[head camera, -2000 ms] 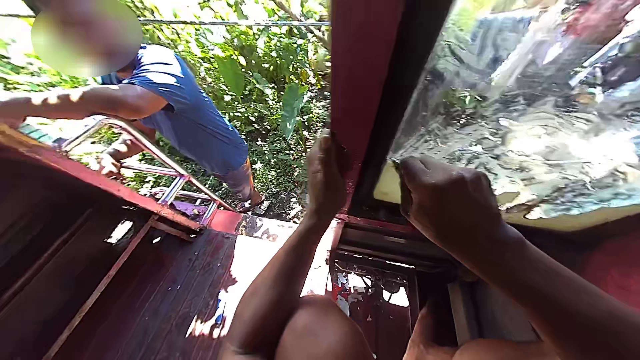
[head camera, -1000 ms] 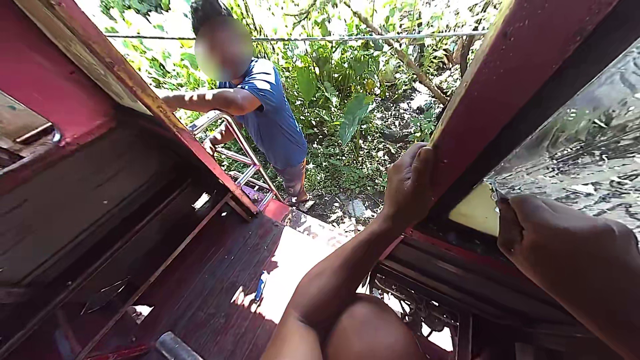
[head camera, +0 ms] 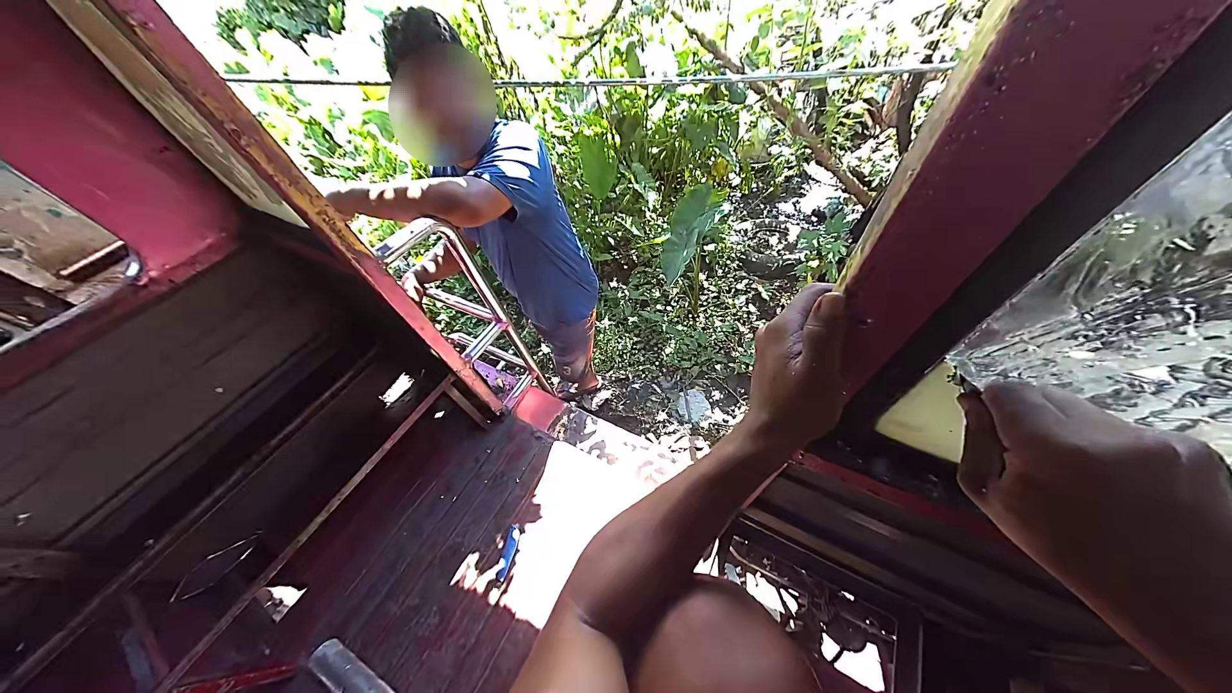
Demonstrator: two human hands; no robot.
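Note:
My left hand (head camera: 801,371) is closed around the edge of a red-painted wooden post (head camera: 972,183), near the middle right. To the right of it, my right hand (head camera: 1068,462) pinches the lower corner of a crinkled, shiny plastic-like sheet (head camera: 1136,318). A pale yellow surface (head camera: 924,414) shows beside that corner, next to a black strip along the post. My bent knee is below my left forearm. The far edge of the sheet lies outside the view.
A co-worker in a blue shirt (head camera: 539,231) stands outside by a metal ladder (head camera: 481,308). A blue object (head camera: 508,553) and a metal cylinder (head camera: 346,669) lie on the dark plank floor (head camera: 414,539). An opening with metal parts (head camera: 818,597) is below my arm.
The view has swung left, showing more floor and the red frame at left. Both hands keep their places, the left on the post and the right at the sheet's corner.

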